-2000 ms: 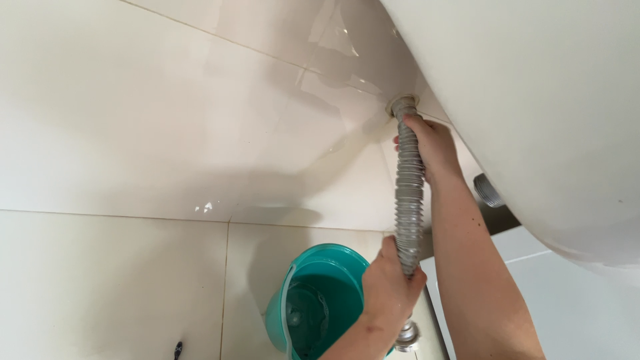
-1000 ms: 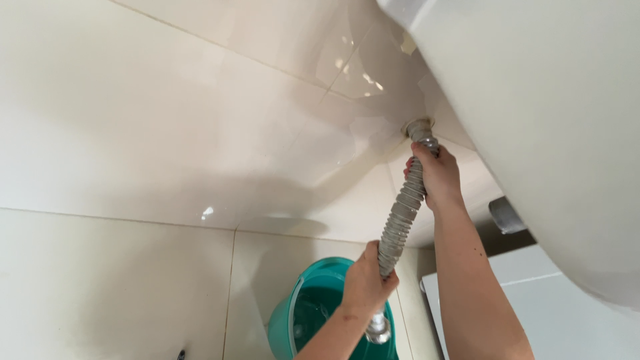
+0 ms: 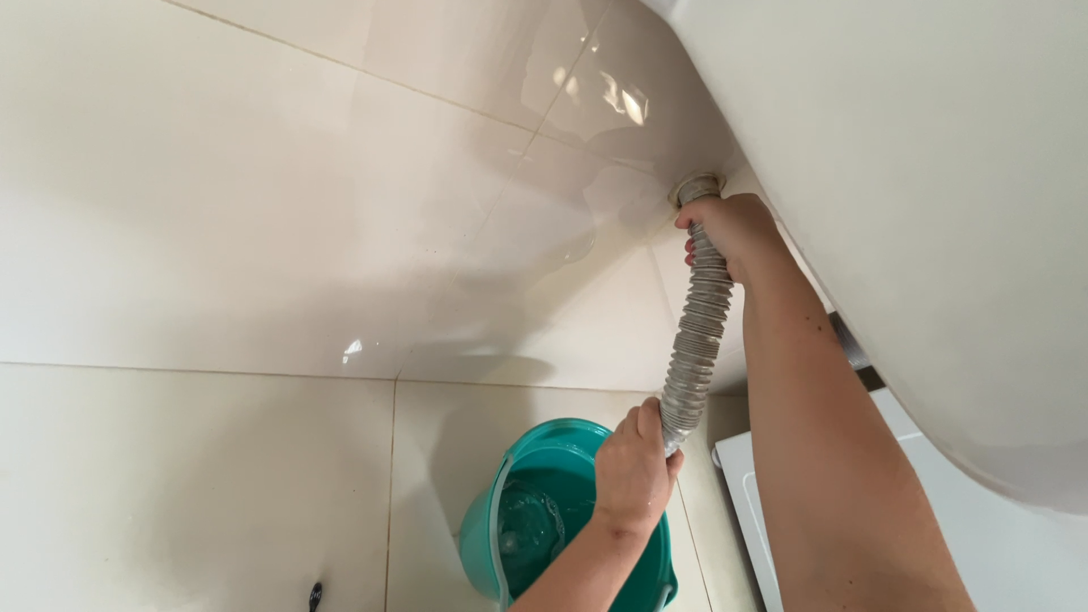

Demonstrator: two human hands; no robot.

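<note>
A grey corrugated drain hose [image 3: 702, 314] runs from a round fitting [image 3: 680, 189] at the tiled surface down toward a teal plastic bucket [image 3: 568, 433]. Close to that fitting, my right hand [image 3: 733, 228] is wrapped around the hose's upper end. My left hand [image 3: 636, 467] grips its lower part, above the bucket, and hides the hose's far end. Some water shows in the bucket, whose grey handle leans along the left side.
The underside of a white basin [image 3: 901, 195] fills the upper right. Below it stands a white panel or appliance [image 3: 858, 510], with a grey pipe piece [image 3: 848, 340] above. A small black object [image 3: 315, 595] lies on the floor tiles at the bottom. Water wets the tiles near the fitting.
Both hands keep hold of the hose. Its lower end, with a pale fitting in view a second ago, is now hidden behind my left hand.
</note>
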